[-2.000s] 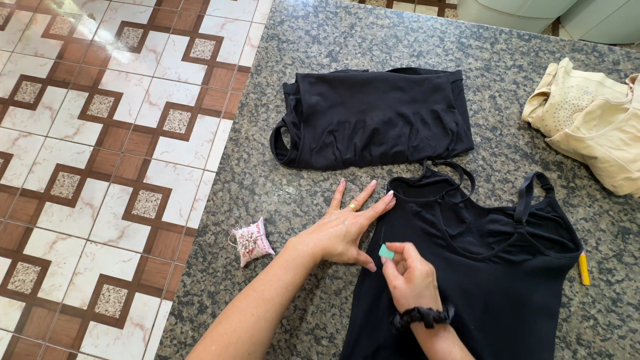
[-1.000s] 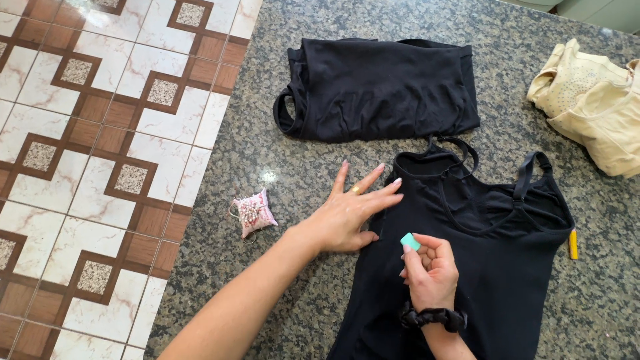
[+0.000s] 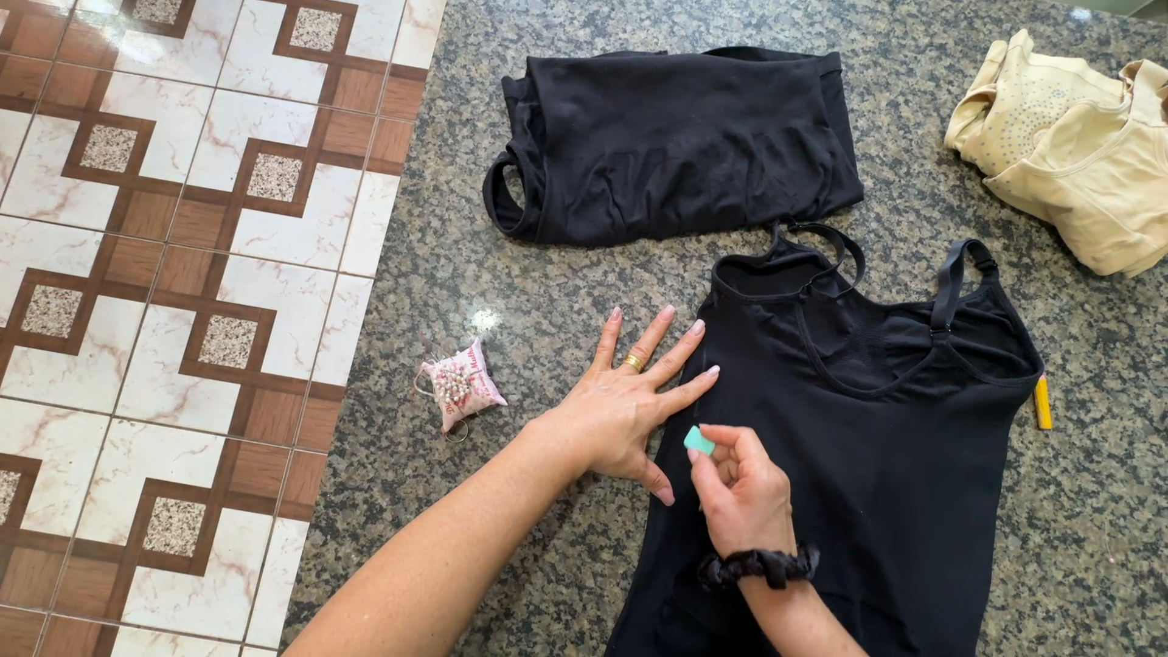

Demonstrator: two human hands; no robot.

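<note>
A black strappy garment lies spread on the speckled stone countertop. My left hand lies with fingers spread across the garment's left edge, a gold ring on one finger, and holds nothing. Just right of it, my right hand pinches a small mint-green flat piece, perhaps tailor's chalk, between thumb and fingertips over the black fabric. A black scrunchie circles the right wrist. Faint light marks show on the fabric near the left fingertips.
A small pincushion full of pins sits left of my left hand. A folded black garment lies behind the spread one. Beige garments are at the back right. A yellow stick-like object lies by the garment's right edge. Tiled floor shows at left.
The right hand has drawn a little away from the left hand since the earliest frame, still pinching the green piece. My left hand stays spread at the garment's edge.
</note>
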